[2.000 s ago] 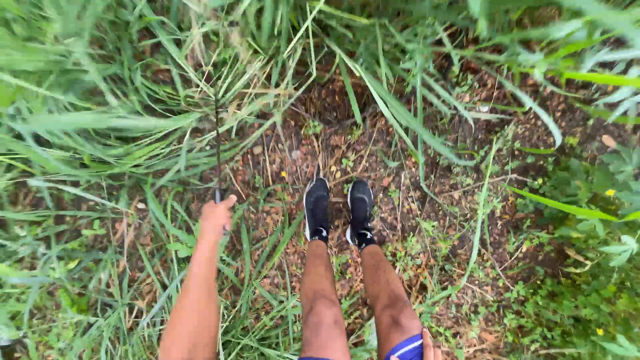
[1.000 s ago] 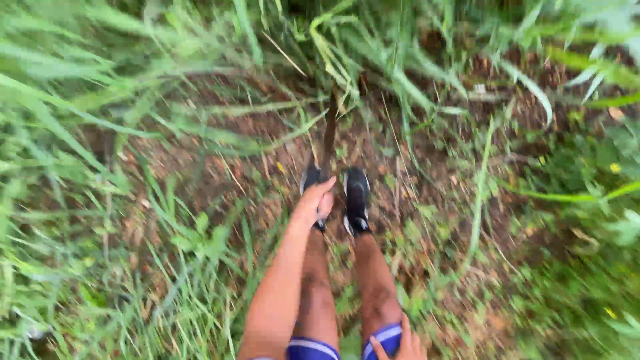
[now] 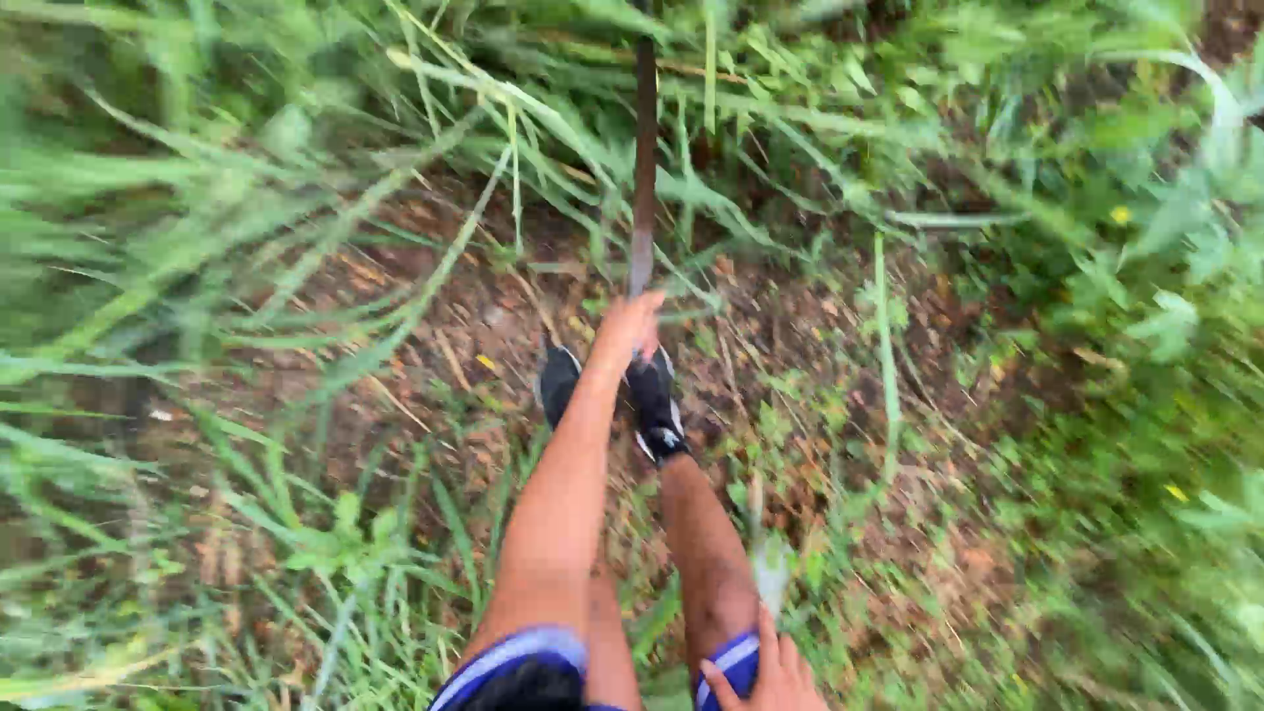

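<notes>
My left hand (image 3: 632, 328) is closed around the handle end of a long, dark machete-like blade (image 3: 645, 148), above my shoes. The blade points away from me, and its far end runs up to the top edge among long green grass (image 3: 553, 128). The handle is mostly hidden by my fingers. At the bottom, my right hand (image 3: 775, 676) rests on the blue shorts (image 3: 736, 667) near my knee, fingers spread, with nothing seen in it.
My black shoes (image 3: 652, 395) stand on soil with dry leaves and thin stems (image 3: 731, 355). Tall grass grows ahead and to the left. Leafy weeds (image 3: 1165, 326) with small yellow flowers are at the right. A pale, blurred object (image 3: 770, 573) lies beside my right knee.
My left hand has swung from the left side to the middle, over my feet, bringing the blade with it. My right hand stays by my knee.
</notes>
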